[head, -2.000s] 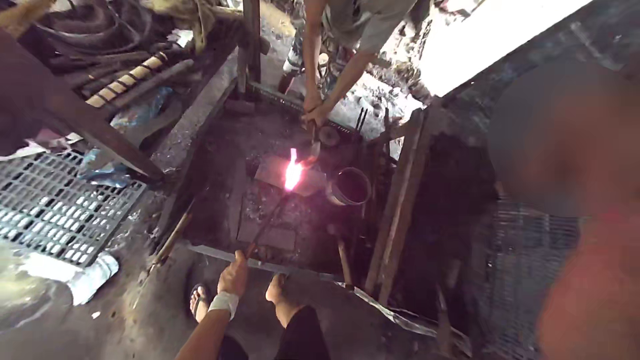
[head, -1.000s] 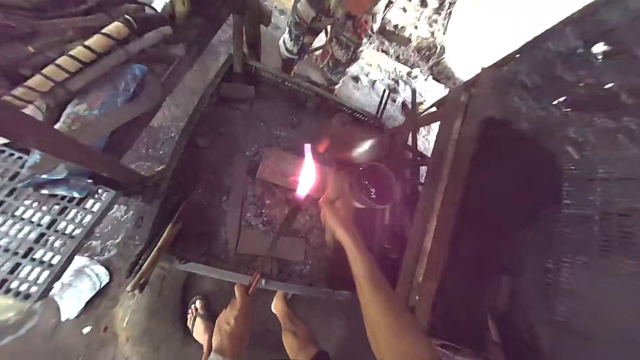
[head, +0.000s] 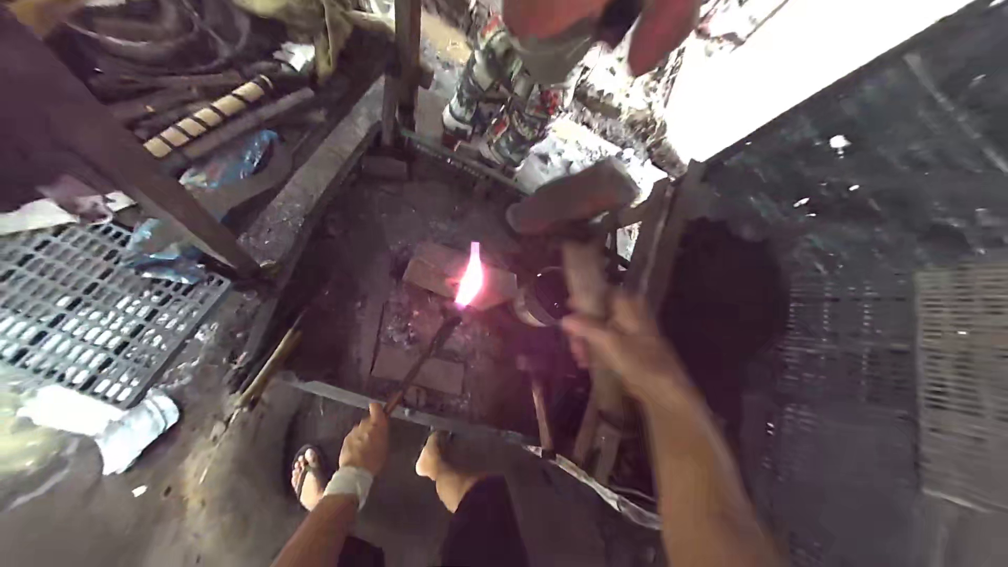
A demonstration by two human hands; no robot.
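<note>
My left hand point(head: 365, 442), with a pale wrap at its wrist, grips long dark metal tongs point(head: 421, 364). At their far end is a glowing hot metal piece point(head: 471, 282), above the metal block point(head: 429, 268) in the dark work pit. My right hand point(head: 618, 340) holds a sledgehammer by its wooden handle point(head: 583, 277); the heavy hammer head point(head: 575, 197) is raised, up and to the right of the glowing piece. Close to this hand is a round container point(head: 540, 298), partly behind it. The tongs' jaws are too blurred to make out.
Beams frame the pit, with a metal edge point(head: 339, 395) near my feet. A second hammer point(head: 540, 405) leans at the near right. At left are a plastic crate point(head: 94, 307) and rods. A person in patterned trousers point(head: 516, 118) stands across, beneath a blurred reddish-grey object point(head: 563, 35).
My right hand, out of view two seconds ago, came in over the pit with the hammer and has since moved right. The glowing piece remains in the tongs.
</note>
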